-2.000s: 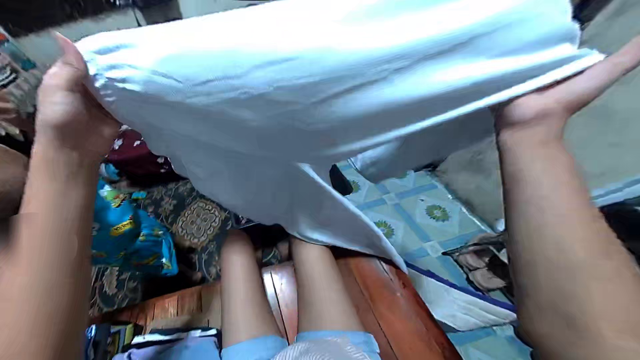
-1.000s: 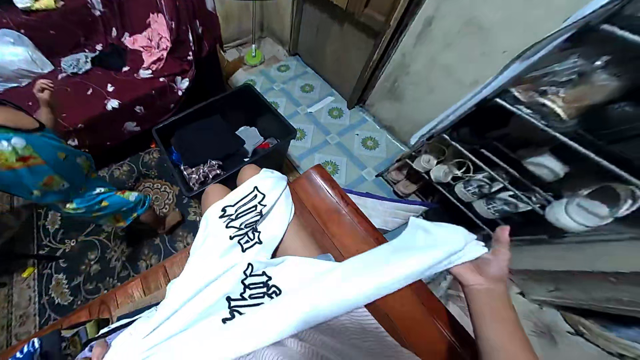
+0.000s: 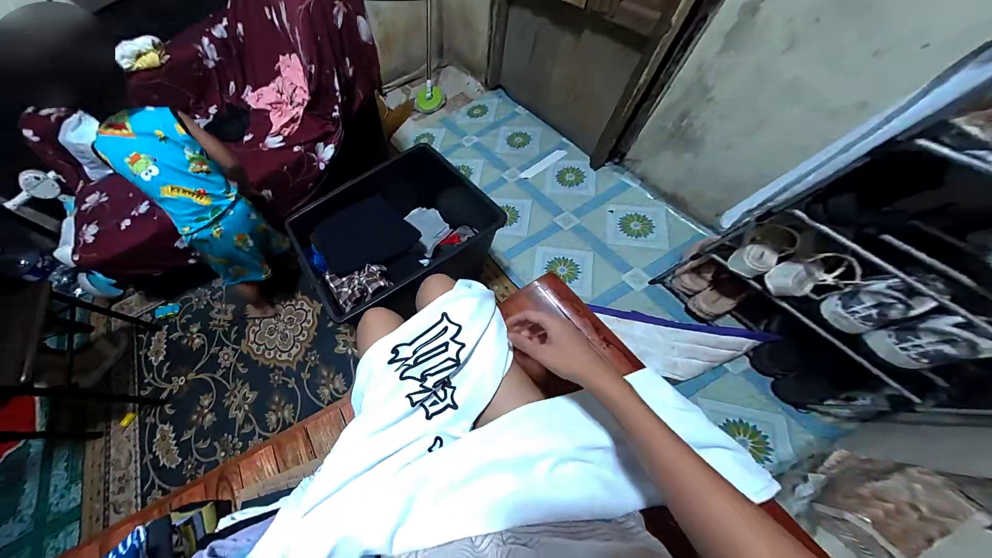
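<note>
A white cloth garment with black lettering-style print [image 3: 465, 473] lies spread over my lap and thighs, one part running down over a knee and another out to the right across the reddish wooden bench [image 3: 570, 310]. My right hand [image 3: 546, 341] is at the right edge of the part over the knee, its fingers slightly curled; whether they pinch the cloth cannot be told. The right forearm crosses above the garment. My left hand is out of view. Just beyond my knees stands a black plastic bin [image 3: 395, 225] with dark, white and patterned clothes inside.
Another person in blue patterned clothing [image 3: 186, 186] stands at the left by a sofa with a maroon floral cover [image 3: 263, 46]. A shoe rack [image 3: 845, 302] stands at the right. Folded clothes [image 3: 194, 527] lie at the lower left. A patterned rug [image 3: 232, 387] covers the floor.
The white garment, held up between both hands two seconds ago, now lies over my lap. My right hand has moved from its right end to the part near my knee. The view has tilted.
</note>
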